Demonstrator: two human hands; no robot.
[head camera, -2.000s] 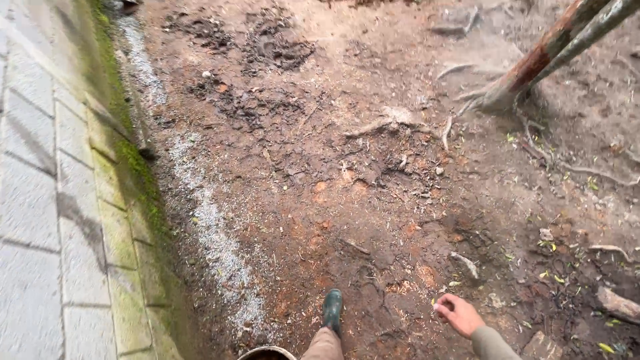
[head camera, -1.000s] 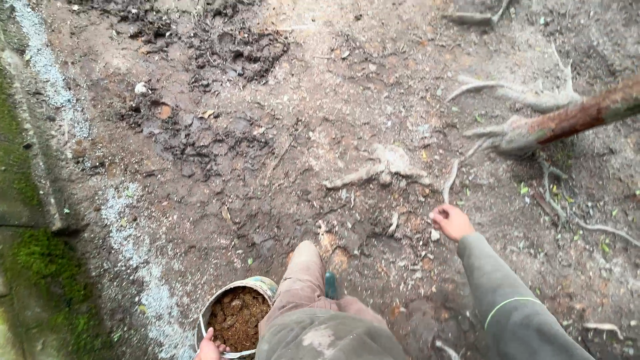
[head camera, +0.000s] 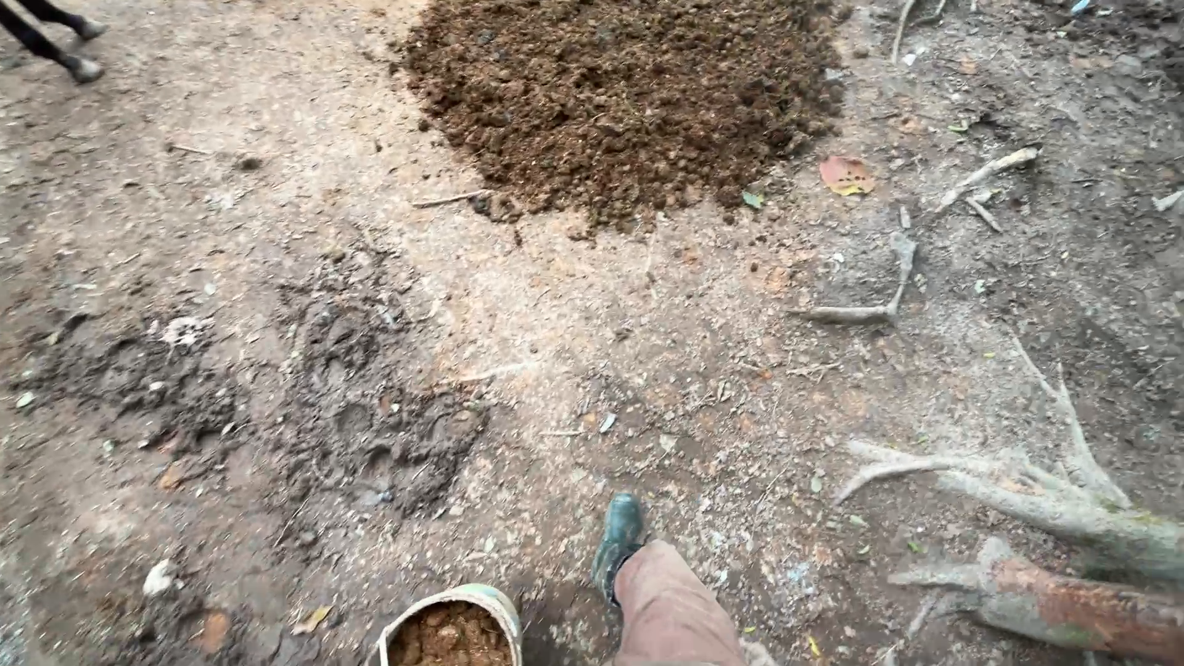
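Observation:
A round bucket (head camera: 502, 606) filled with brown, crumbly matter stands or hangs at the bottom edge, left of my leg. Neither of my hands shows, so what they hold is hidden. My green rubber boot (head camera: 622, 536) is on the dirt, below a brown trouser leg (head camera: 675, 610). Ahead, at the top centre, a broad heap of dark brown, crumbly matter (head camera: 629, 102) lies on the ground.
Tree roots (head camera: 1045, 495) and a reddish trunk (head camera: 1101, 610) are at the lower right. Broken sticks (head camera: 851, 314) and a reddish leaf (head camera: 846, 175) lie right of the heap. Churned mud (head camera: 370, 444) is on the left. Hoofed animal legs (head camera: 51, 46) show at the top left.
The view has moved forward; the heap and animal legs have come in, and the mossy wall is out of view. Both hands, seen one second ago with the left at the bucket, have left the frame.

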